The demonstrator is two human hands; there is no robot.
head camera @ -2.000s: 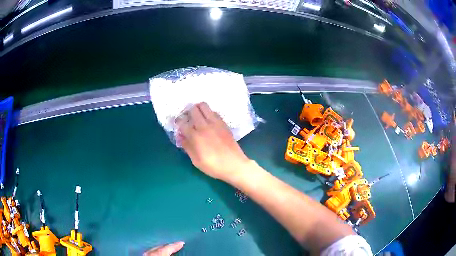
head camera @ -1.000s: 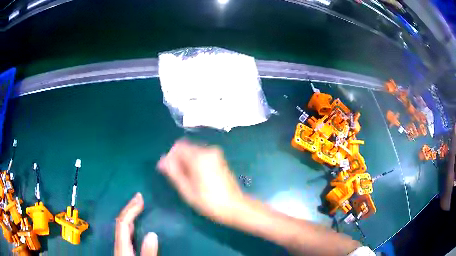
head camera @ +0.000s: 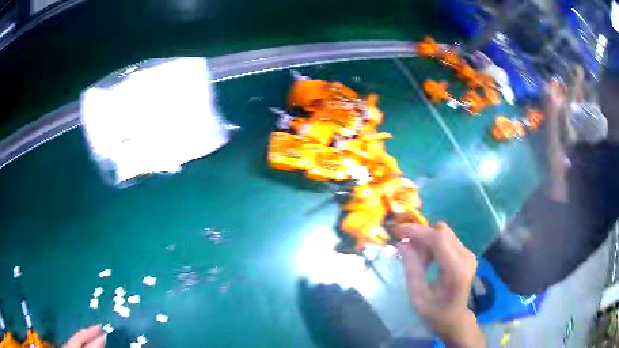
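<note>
My right hand [head camera: 444, 275] is at the near end of a pile of orange connector housings [head camera: 332, 136]. Its fingertips touch or overlap the nearest housing; blur hides whether they grip it. My left hand [head camera: 87, 338] is cut off by the bottom edge at the lower left, with only fingertips showing. Several small white connector housings [head camera: 119, 300] lie scattered beside it; one is at its fingertips. Short dark leads and white labels stick out of the pile.
A clear bag of white contents [head camera: 153, 122] lies across the grey rail [head camera: 271, 66]. Tiny clips [head camera: 186, 276] lie mid-table. Orange units [head camera: 30, 340] with upright leads are at lower left; more [head camera: 468, 78] lie far right. Another person's arm [head camera: 558, 143] and a blue stool [head camera: 509, 299] are at right.
The view has turned right. My right hand has moved from mid-table to the orange pile. Loose white housings now show near my left hand, which is mostly out of the picture.
</note>
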